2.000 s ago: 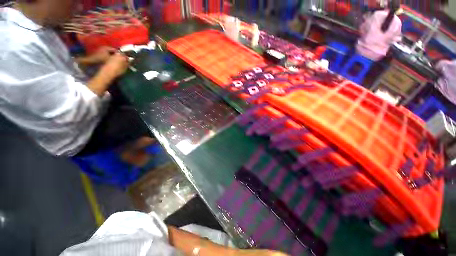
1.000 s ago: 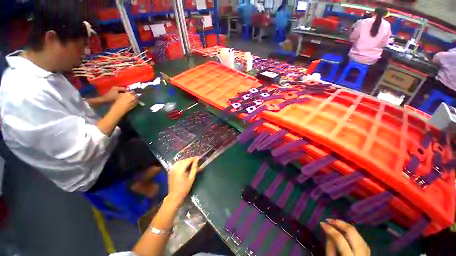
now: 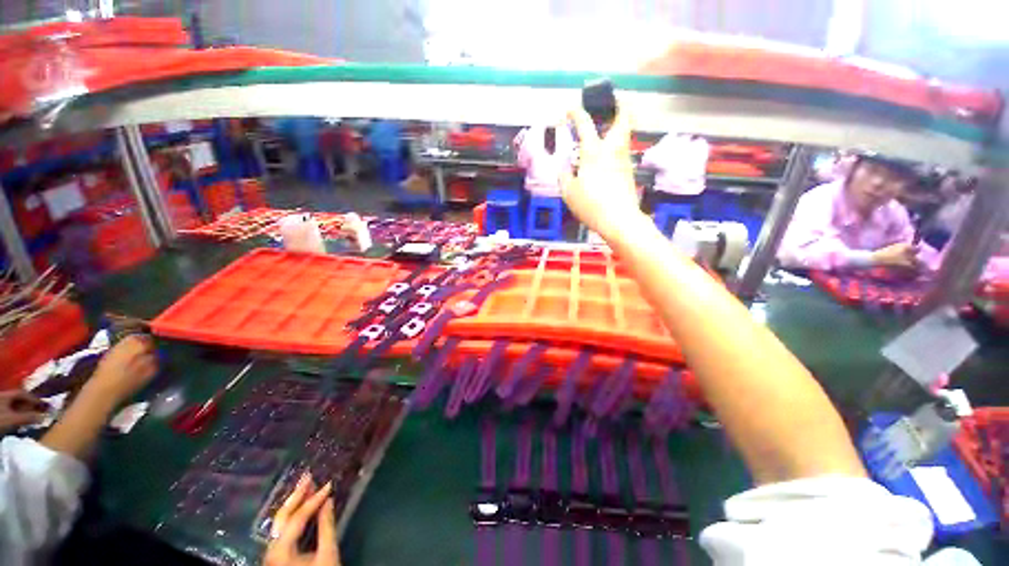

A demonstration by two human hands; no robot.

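My left hand (image 3: 301, 528) is at the bottom, its fingers at the near edge of the shiny clear sheets with a dark reddish grid (image 3: 352, 442); whether it grips them is unclear. My right hand (image 3: 601, 166) is raised at the overhead shelf, its fingers around a small black object (image 3: 599, 102). A row of smartwatches (image 3: 575, 513) lies side by side on the green bench, black faces up, purple straps running forward and back.
Orange-red trays (image 3: 282, 296) line the bench's back, with pale-centred watches (image 3: 415, 307) and hanging purple straps (image 3: 520, 376). The shelf (image 3: 365, 102) crosses above. Another worker's arm (image 3: 94, 404) is at left. A blue box (image 3: 940, 486) is at right. A person (image 3: 857, 221) sits opposite.
The view has turned up and right. My right hand has risen from beside the watches to the shelf and has a black object between its fingers. My left hand remains by the clear sheets.
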